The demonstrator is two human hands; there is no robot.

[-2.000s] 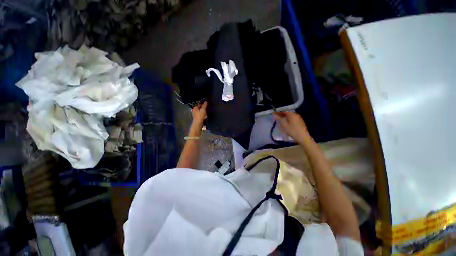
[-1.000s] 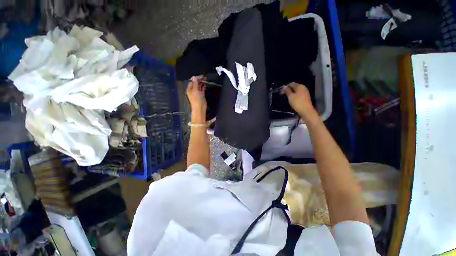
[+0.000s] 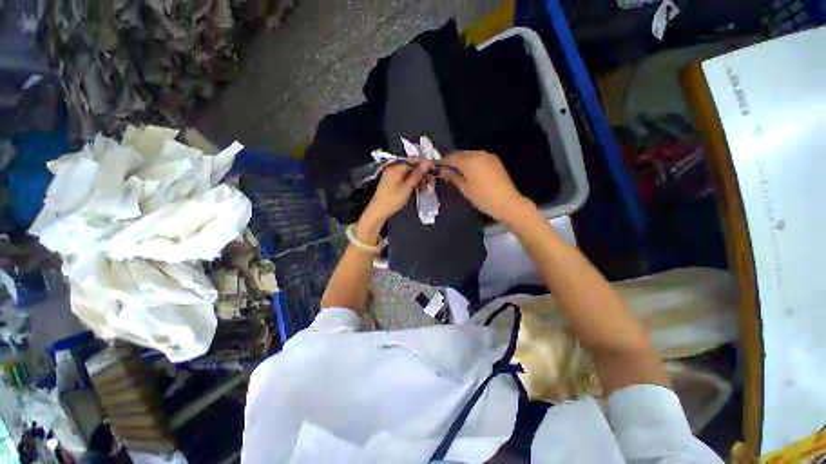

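Note:
A dark bundle of cut pieces (image 3: 427,245) lies lengthwise in front of me, partly over the white bin (image 3: 572,172). A bunch of white strips or tickets (image 3: 427,205) stands on its middle. My left hand (image 3: 398,188) and my right hand (image 3: 478,179) meet over the bundle at the strips. The fingertips of both hands pinch a thin dark tie (image 3: 405,163) there. The fingers hide part of the tie and of the strips, so any knot cannot be made out.
A blue crate (image 3: 288,213) with brown pieces and a crumpled off-white cloth heap (image 3: 149,231) is at left. Grey-brown pieces (image 3: 136,59) lie at upper left. The white machine table (image 3: 788,208) is at right, with a blue crate edge (image 3: 593,118) beside the bin.
My hands were apart on either side of the bundle with thin strands between them and it. They have come together over its middle, at the white strips.

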